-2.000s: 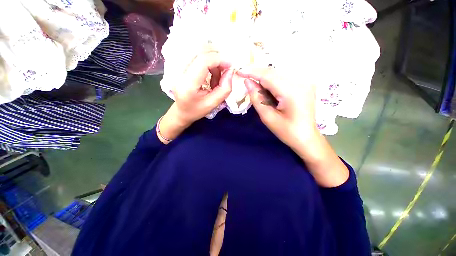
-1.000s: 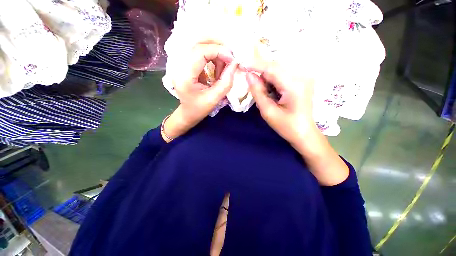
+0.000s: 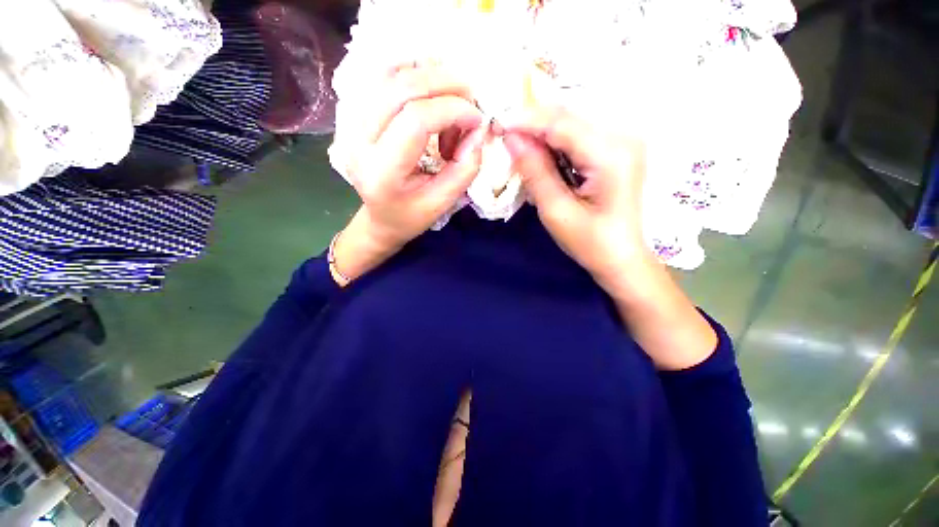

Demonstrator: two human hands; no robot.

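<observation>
A white floral garment [image 3: 710,134] with a scalloped edge lies spread in front of me, from the top of the view down to my lap. My left hand [image 3: 427,154] pinches a bunched part of the garment between thumb and fingers. My right hand [image 3: 582,180] is beside it, thumb and forefinger pinched at the same spot, fingertips almost touching the left ones. A small dark thing [image 3: 568,170] shows in the right palm, too hidden to identify. A needle or thread between the fingertips is too small to make out.
More white floral garments [image 3: 62,103] are piled at the upper left, above dark striped cloth [image 3: 103,237]. A pink translucent bag [image 3: 293,67] is beside them. Blue crates [image 3: 51,407] stand lower left. A dark frame [image 3: 875,124] and yellow floor line [image 3: 855,401] are at right.
Both hands stay pinched at the garment, with small shifts of the fingers; their fingertips are now slightly higher in view. The garment's right side has shifted slightly right.
</observation>
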